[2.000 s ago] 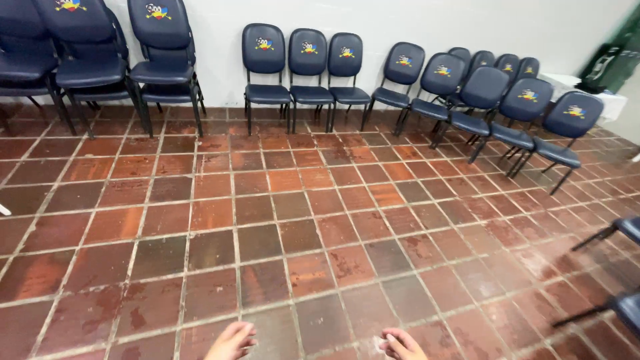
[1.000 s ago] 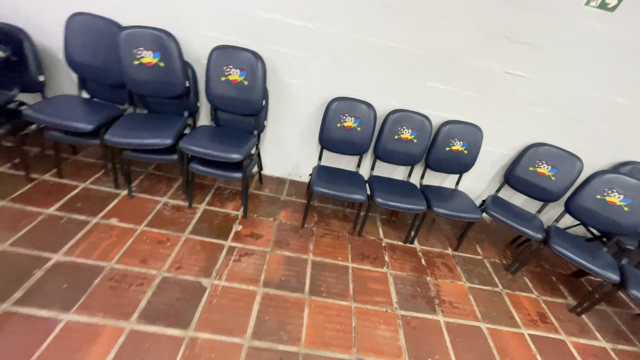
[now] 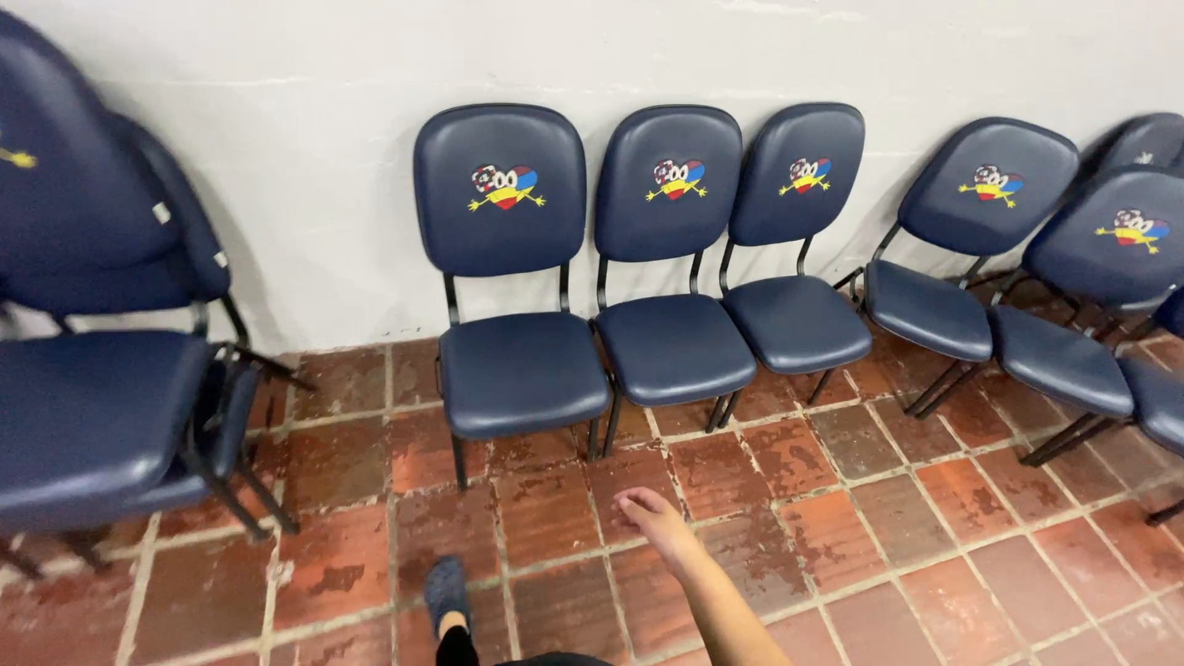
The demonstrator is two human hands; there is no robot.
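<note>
My right hand (image 3: 655, 523) reaches in from the lower edge with loosely curled fingers, over the tiled floor, and touches nothing that shows. Closest to it are two dark blue padded chairs: one (image 3: 525, 375) up and to its left, another (image 3: 677, 351) just above it. A third chair (image 3: 797, 324) stands beside them on the right. Each backrest bears a printed heart-shaped cartoon figure. My left hand is out of the frame. One of my feet, in a dark blue clog (image 3: 447, 585), rests on the tiles at lower centre.
Stacked blue chairs (image 3: 88, 416) stand close at the left. More chairs (image 3: 930, 310) form an angled row at the right, with black metal legs sticking out over the floor. Behind the chairs is a white wall (image 3: 324, 120). The reddish-brown floor tiles (image 3: 546, 610) look worn and patchy.
The view has moved much nearer to the three chairs by the wall. Both hands showed two seconds ago and neither one second ago; now only the right hand shows.
</note>
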